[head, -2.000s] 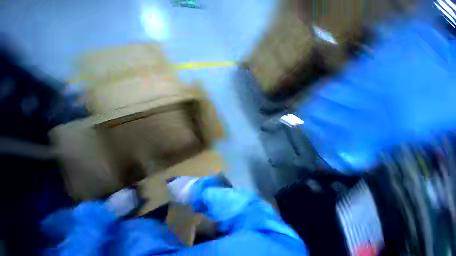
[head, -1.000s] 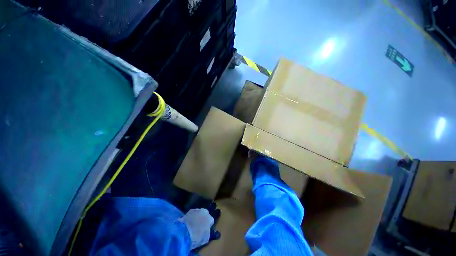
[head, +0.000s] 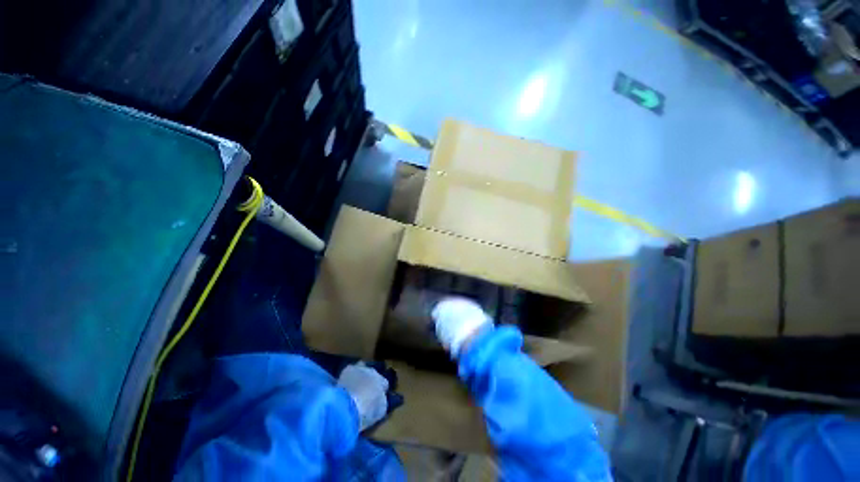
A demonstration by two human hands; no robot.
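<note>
An open brown cardboard carton [head: 495, 249] stands on the floor with its flaps spread outward. Dark divided shapes show inside it, too unclear to name. My right hand [head: 458, 324], in a white glove, is over the carton's opening; its fingers point down into it and their tips are hidden, so I cannot tell if it holds anything. My left hand [head: 366, 393], in a white glove with dark fingertips, is at the carton's near left flap. Its fingers look bent, and whether it grips anything cannot be told.
A green-topped bench [head: 104, 216] is at left, with a yellow cord [head: 203, 306] hanging from its corner. Black crates [head: 273, 104] are stacked behind it. Closed cartons [head: 754, 282] stand on a cart at right. A blue sleeve [head: 802, 452] shows at lower right.
My right hand has drawn back from under the far flap and shows over the opening. My left hand stays near the near left flap. The view has shifted right.
</note>
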